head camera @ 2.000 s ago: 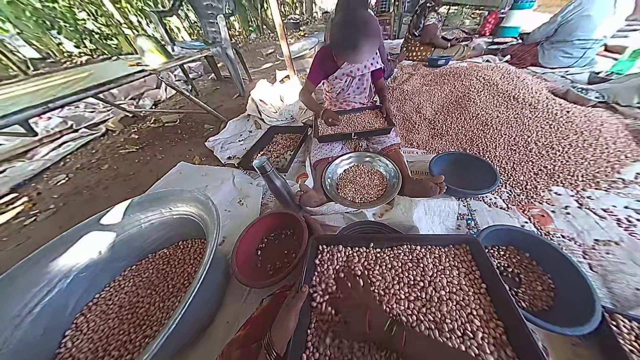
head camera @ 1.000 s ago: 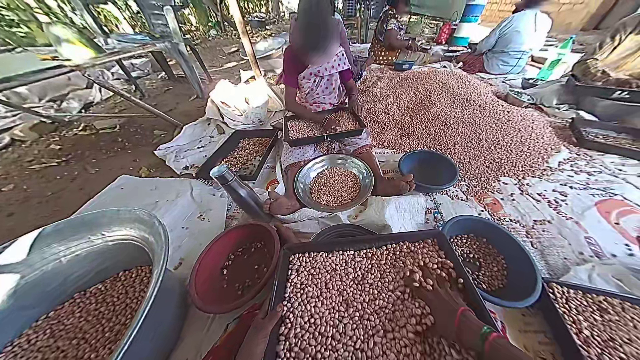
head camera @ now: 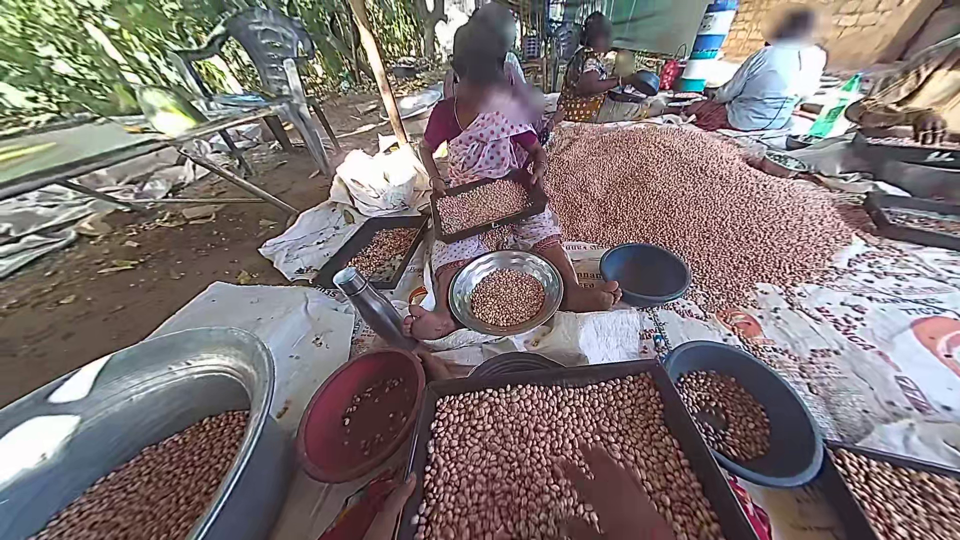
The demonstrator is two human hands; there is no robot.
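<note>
A black rectangular tray (head camera: pixel 551 373) filled with pinkish-brown nuts or beans (head camera: pixel 525 442) lies in front of me. My right hand (head camera: pixel 611 491) is over the nuts near the lower middle of the tray, fingers spread, somewhat blurred. At the tray's left edge is my left hand (head camera: pixel 390 506), partly cut off by the frame; its fingers are against the rim, and their grip is hard to make out. A red bowl (head camera: pixel 322 442) with a few nuts stands left of the tray, and a blue-grey basin (head camera: pixel 802 450) with more nuts at its right.
A large metal tub (head camera: pixel 259 375) of nuts stands at left. Opposite sits a person (head camera: pixel 487 142) holding a tray, with a steel bowl (head camera: pixel 551 289) and a metal bottle (head camera: pixel 375 307) nearby. Behind are a large nut heap (head camera: pixel 690 202), a blue basin (head camera: pixel 679 289) and several other people.
My right hand has moved from the tray's right side to its lower middle. The person opposite has tilted the tray they hold. The view has shifted.
</note>
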